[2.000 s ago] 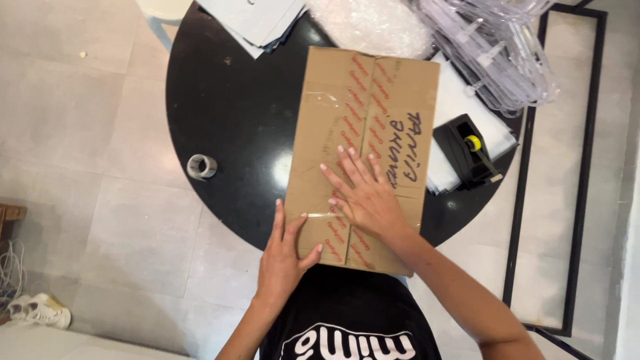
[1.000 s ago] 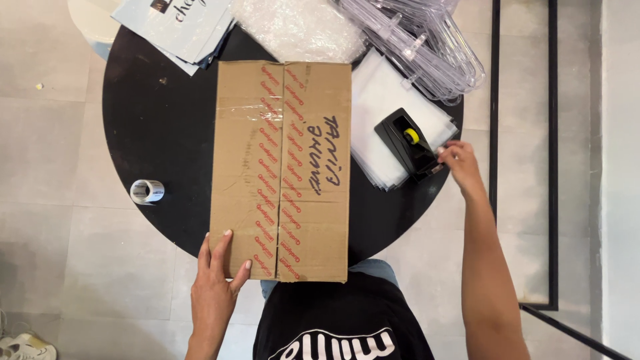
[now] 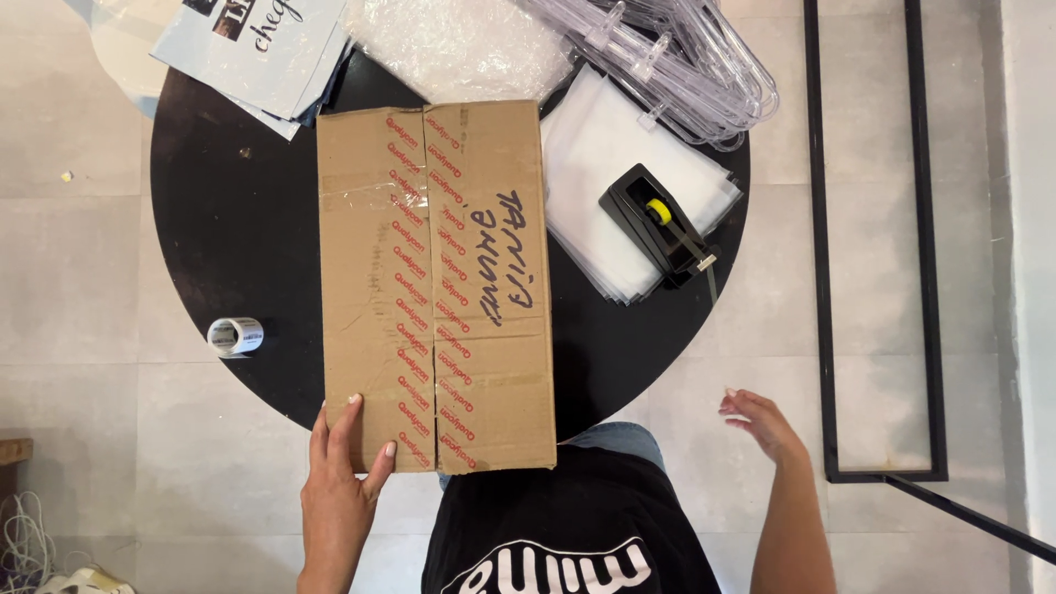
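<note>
A flat-topped cardboard box (image 3: 487, 388) with red print and handwriting lies on a round black table (image 3: 239, 214), its near edge reaching the table's front. My left hand (image 3: 342, 478) rests on the box's near left corner, fingers spread over the top. Off the table's right front edge, my right hand (image 3: 763, 421) hovers in the air with nothing in it, fingers loosely bent. A black tape dispenser (image 3: 648, 227) with a yellow core stands on a stack of clear plastic bags (image 3: 594, 148) right of the box. A strip of clear tape seems to hang from its cutter.
A roll of labels (image 3: 236, 337) stands at the table's left edge. Along the back are printed bags (image 3: 264, 49), bubble wrap (image 3: 462, 45) and clear plastic hangers (image 3: 660, 66). A black metal frame (image 3: 817, 247) stands on the floor at right.
My right hand has gone from the box top to the tape dispenser's cutter end, then away from it toward me. My left hand has stayed at the box's near left corner.
</note>
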